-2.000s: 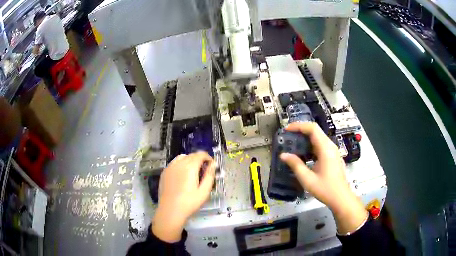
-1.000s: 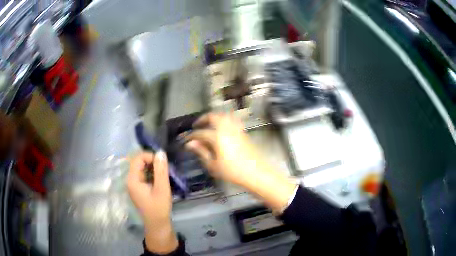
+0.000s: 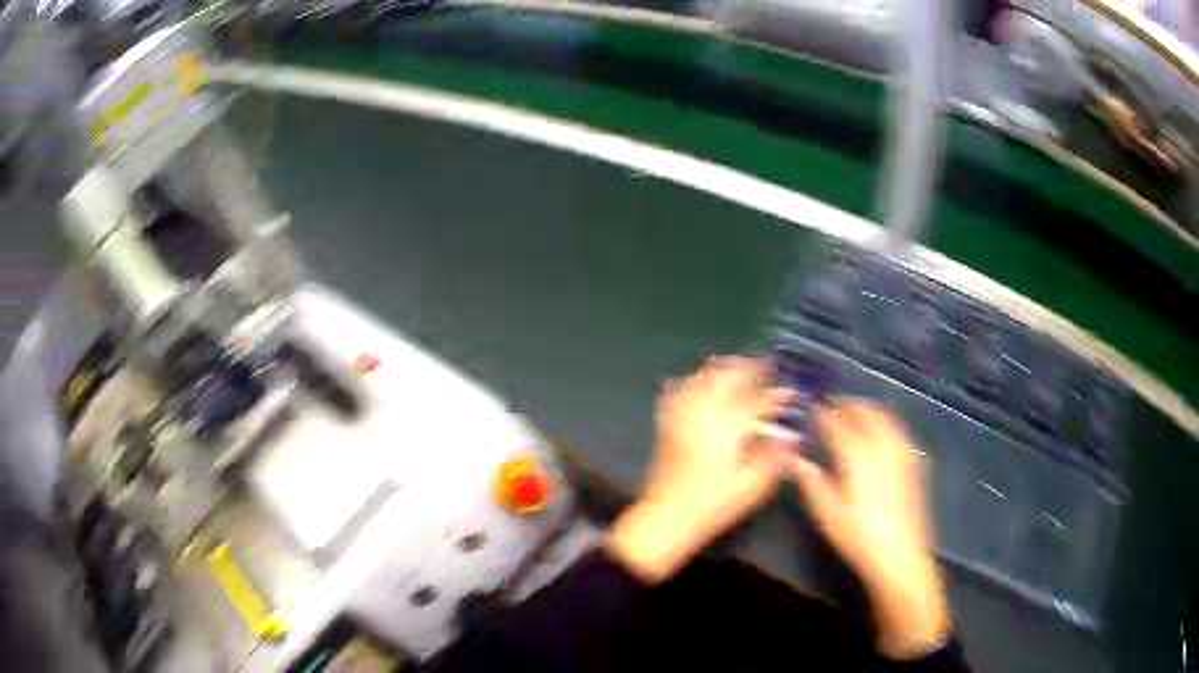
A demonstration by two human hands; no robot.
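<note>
A dark blue phone housing (image 3: 805, 384) shows, blurred, between my two hands at the left end of a clear blister tray (image 3: 1006, 526). My left hand (image 3: 717, 454) holds it from the left with bent fingers. My right hand (image 3: 870, 493) is on its right side, fingers and thumb closed around its near end. The fingers hide much of the housing. Whether it touches the tray is unclear. The tray's far row of pockets holds several dark housings (image 3: 984, 355).
The white machine (image 3: 434, 440) stands at the left, with a red emergency stop (image 3: 525, 488) on its corner and a yellow-handled tool (image 3: 241, 592) on top. A dark green mat (image 3: 526, 250) and a white-edged green belt (image 3: 736, 118) lie beyond. A pale post (image 3: 913, 132) stands by the belt.
The view has swung right from the machine to the tray. Both hands have moved from the machine's left station to the tray, with the blue housing between them.
</note>
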